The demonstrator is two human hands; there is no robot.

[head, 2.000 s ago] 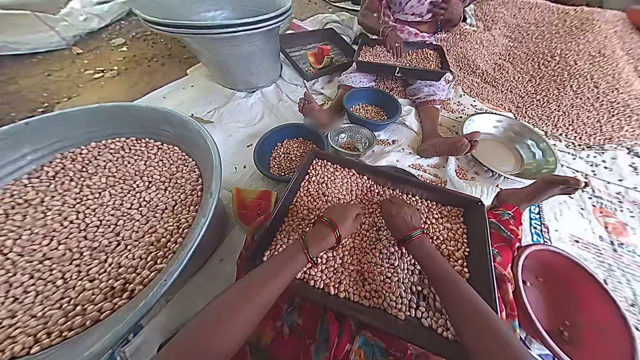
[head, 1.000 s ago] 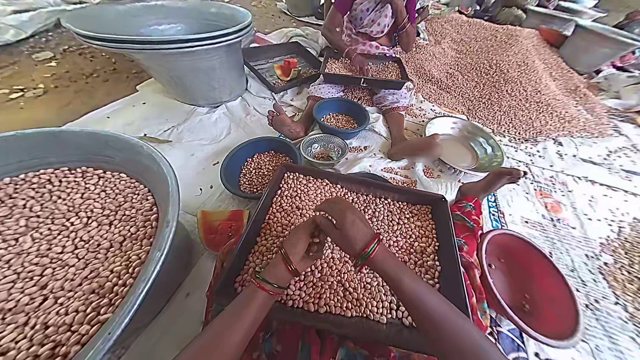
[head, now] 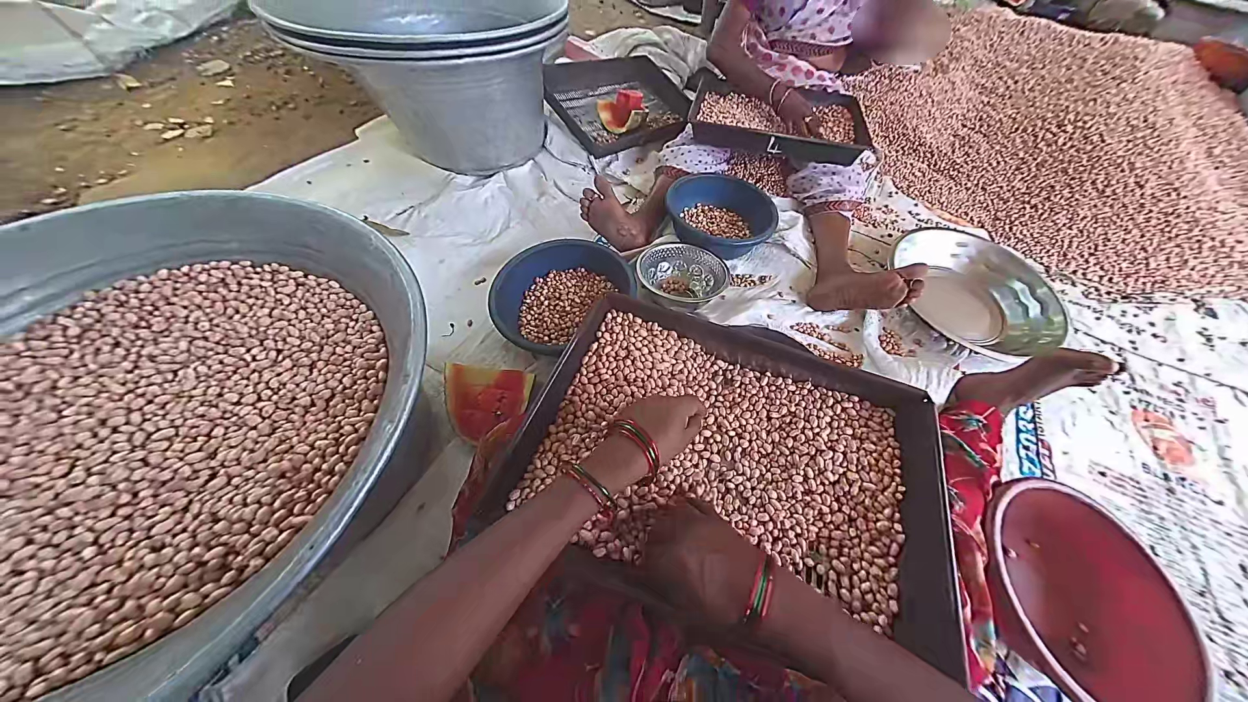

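Note:
A dark rectangular tray (head: 921,487) lies across my lap, spread with pinkish-brown nuts or seeds (head: 780,439). My left hand (head: 658,429), with red and green bangles at the wrist, is over the left middle of the tray, its fingers curled; whether it holds any nuts is hidden. Nearer my body, my right hand (head: 697,556) rests low on the nuts by the near edge, fingers pointing left and mostly hidden behind the back of the hand. Beyond the tray's far left corner stand a blue bowl (head: 505,292) with nuts and a small perforated metal bowl (head: 717,268).
A large metal tub (head: 414,322) of nuts is at left, stacked tubs (head: 468,107) behind. A watermelon piece (head: 487,400) lies beside my tray. A red basin (head: 1102,585) and steel basin (head: 1033,312) are at right. Opposite, a person's hand (head: 799,112) works in another tray (head: 780,146).
My hands were together over the middle of the tray a second ago. Now they are apart, the right one drawn back to the near edge.

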